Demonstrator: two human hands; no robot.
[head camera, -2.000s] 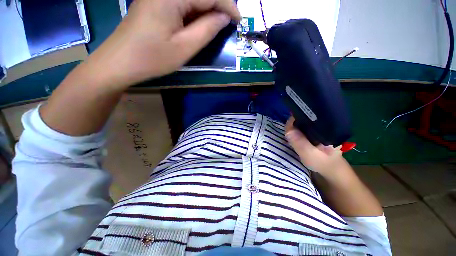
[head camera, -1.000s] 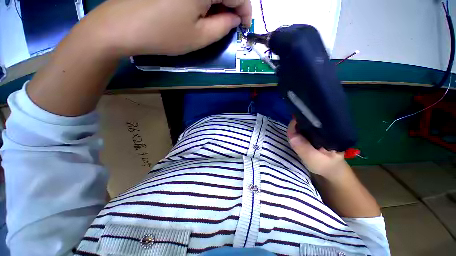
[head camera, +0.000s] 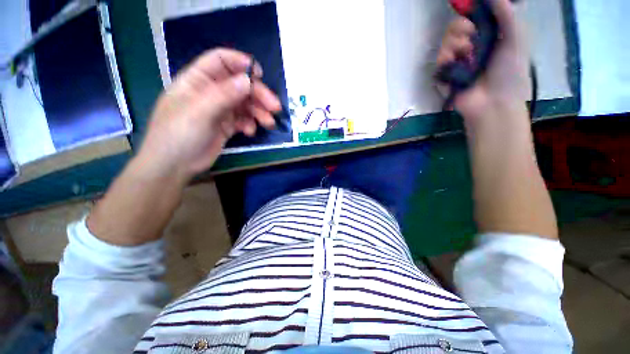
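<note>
The tablet-like unit (head camera: 338, 41) lies at top centre, with its dark flat panel (head camera: 228, 34) on the left and white area on the right. A green main circuit board (head camera: 321, 135) sits at its near edge, with thin wires looping above and a yellow part (head camera: 350, 126) at its right end. My left hand (head camera: 207, 104) is over the dark panel, fingertips pinched on a thin dark item (head camera: 251, 68), too blurred to identify. My right hand (head camera: 487, 76) grips the black soldering gun (head camera: 476, 48) at top right, blurred and partly cut off by the picture's edge.
A waiting unit (head camera: 76, 76) with a dark panel lies at the left on cardboard. The beige work mat (head camera: 418, 76) is under the unit. The green bench edge (head camera: 276, 160) runs along the near side. Another white surface (head camera: 604, 55) is at far right. Cardboard boxes (head camera: 138, 228) are below.
My right hand has moved the gun up and right, away from the circuit board. My left hand has drawn back left and down from the board. The view has shifted, showing more of the unit.
</note>
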